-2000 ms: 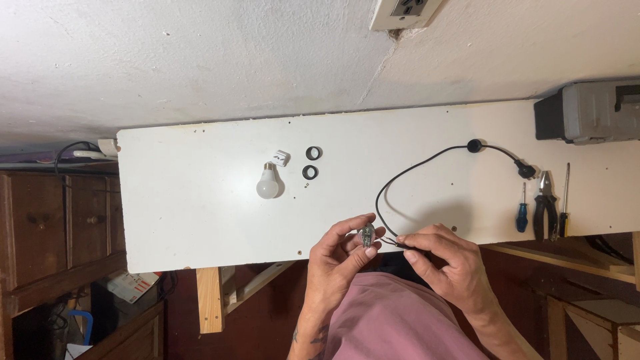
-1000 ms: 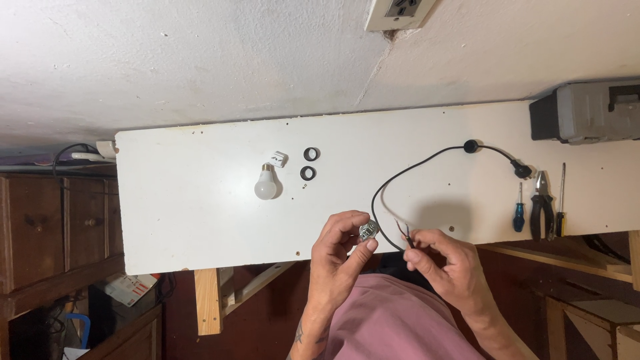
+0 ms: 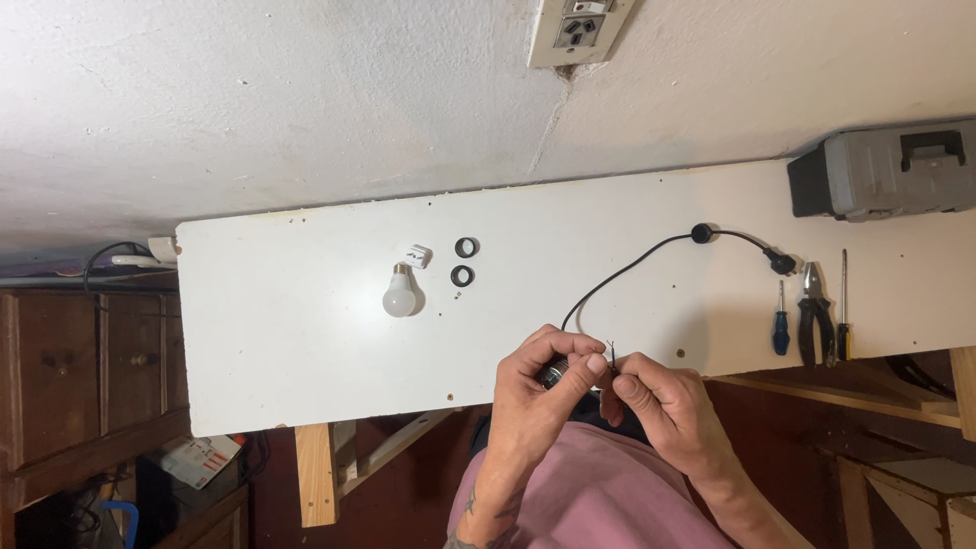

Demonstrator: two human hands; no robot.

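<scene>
My left hand (image 3: 550,374) holds a metal lamp socket part (image 3: 554,373) in its curled fingers, while its thumb and forefinger tips meet beside the bare wire ends. Between the thumb and fingers of my right hand (image 3: 659,396) is the split end of a black electrical cord, with thin wires (image 3: 612,357) standing up. The black cord (image 3: 629,267) runs from behind my left hand across the white table to an inline round black piece (image 3: 701,233) and a black plug (image 3: 781,262). A light bulb (image 3: 399,296), a small white block (image 3: 417,256) and two black rings (image 3: 466,247) lie left of my hands.
Right of the cord lie a blue-handled screwdriver (image 3: 780,329), black-handled pliers (image 3: 816,316) and a yellow-and-black screwdriver (image 3: 843,328). A grey toolbox (image 3: 900,171) stands at the table's back right against the wall. Tiny screws (image 3: 458,295) lie below the rings. A wall outlet (image 3: 579,32) is above.
My hands have come together; my left fingertips have moved over to the wire ends held in my right hand. The socket part sits deeper in my left hand.
</scene>
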